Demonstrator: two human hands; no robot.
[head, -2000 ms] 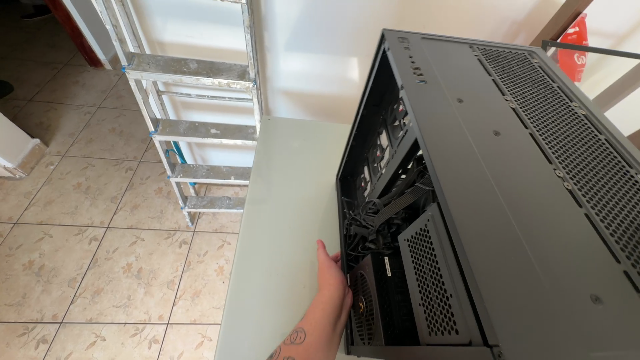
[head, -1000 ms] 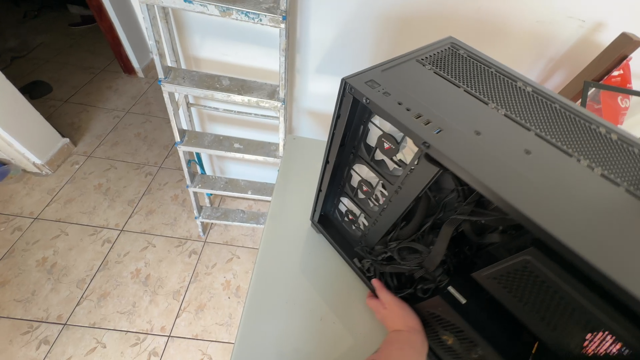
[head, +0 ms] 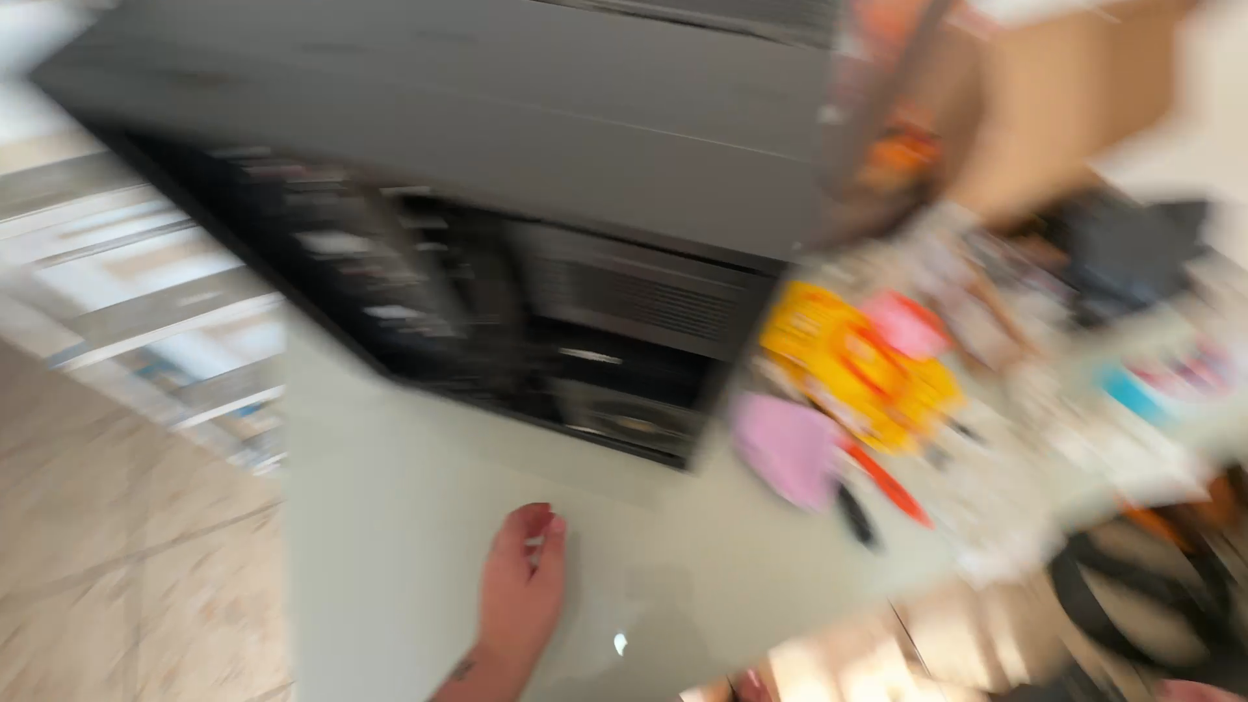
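Note:
A dark grey computer case (head: 468, 127) stands tilted in the view on a pale table (head: 390, 546), its side facing me without a panel. Blurred inside are cables, a perforated metal cover (head: 653, 302) and pale shapes where the fans sit. My left hand (head: 526, 565), with a tattoo near the wrist, is over the table below the case, apart from it. Its thumb and fingers are curled close together; blur hides whether anything small is between them. My right hand cannot be made out.
Right of the case lie a yellow packet (head: 858, 370), a pink item (head: 785, 448), a red-handled tool (head: 889, 483) and a dark-handled one (head: 856, 515). A cardboard box (head: 1082, 97) is behind. A metal ladder (head: 175, 292) stands left; a black ring-shaped thing (head: 1150, 595) is lower right.
My left hand has come away from the lower edge of the case, which it touched before. The view has swung right, bringing the items beside the case into sight.

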